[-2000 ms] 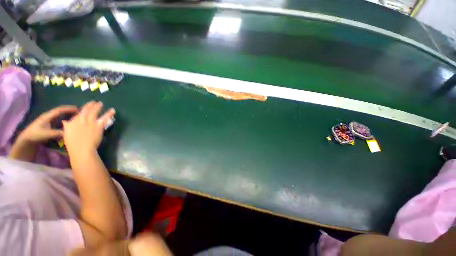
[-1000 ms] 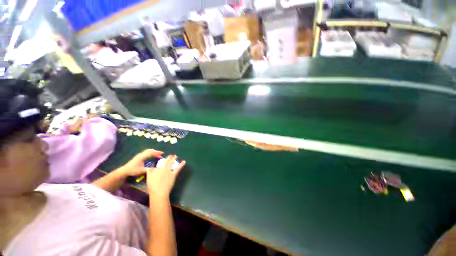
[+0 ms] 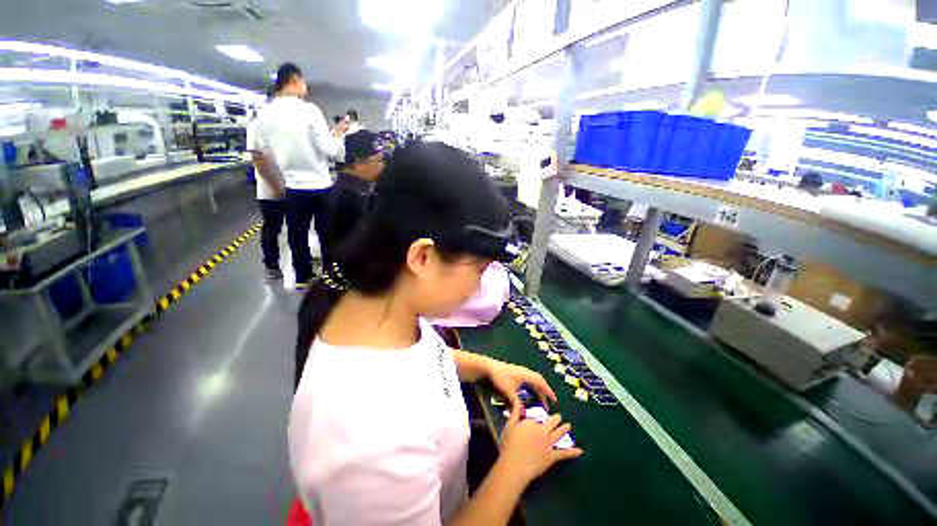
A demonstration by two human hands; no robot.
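Note:
Neither of my hands is in the picture. Nearest in front of me, a neighbour's two hands are on small watch units with lit faces at the edge of the green bench; the fingers partly hide the units. Beyond them a long row of dark watch units lies on the green bench top, with small white and yellow battery cells along the row's near side.
A seated person in a pale shirt and black cap is close in front. Blue bins stand on a shelf. A beige box instrument stands beyond the pale strip. People stand in the aisle.
The view has swung left and up, from the bench top to the neighbour, the aisle and the shelf. The two watch units on the right have left the picture.

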